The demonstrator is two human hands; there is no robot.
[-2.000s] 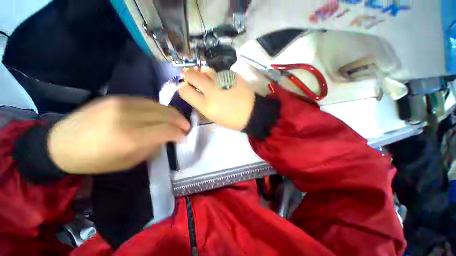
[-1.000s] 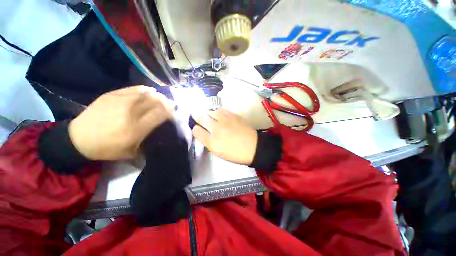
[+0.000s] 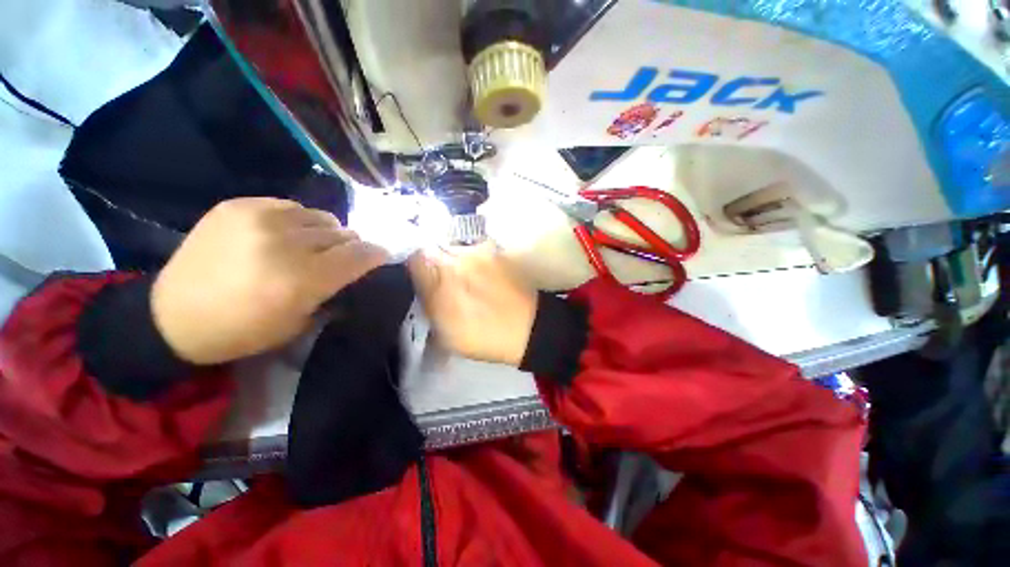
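Note:
A black fabric panel (image 3: 352, 388) runs from under my fingers over the table's front edge onto my lap. A narrow pale strip shows along its right side. My left hand (image 3: 260, 277) rests on the black cloth left of the needle, fingers closed on it. My right hand (image 3: 474, 301) lies on the work just below the ribbed round knob (image 3: 467, 228), fingertips by the presser foot. The needle area (image 3: 404, 216) is washed out by the lamp. Whether the right fingers pinch the cloth is hidden.
Red-handled scissors (image 3: 637, 235) lie on the bed right of the needle. The white machine head with JACK lettering (image 3: 709, 91) stands above. More black cloth (image 3: 183, 155) lies behind on the left. An edge ruler (image 3: 487, 423) lines the table front.
Since two seconds ago, the black panel has come over the table front and my left hand has moved nearer the needle. In the last second my right hand has shifted slightly left.

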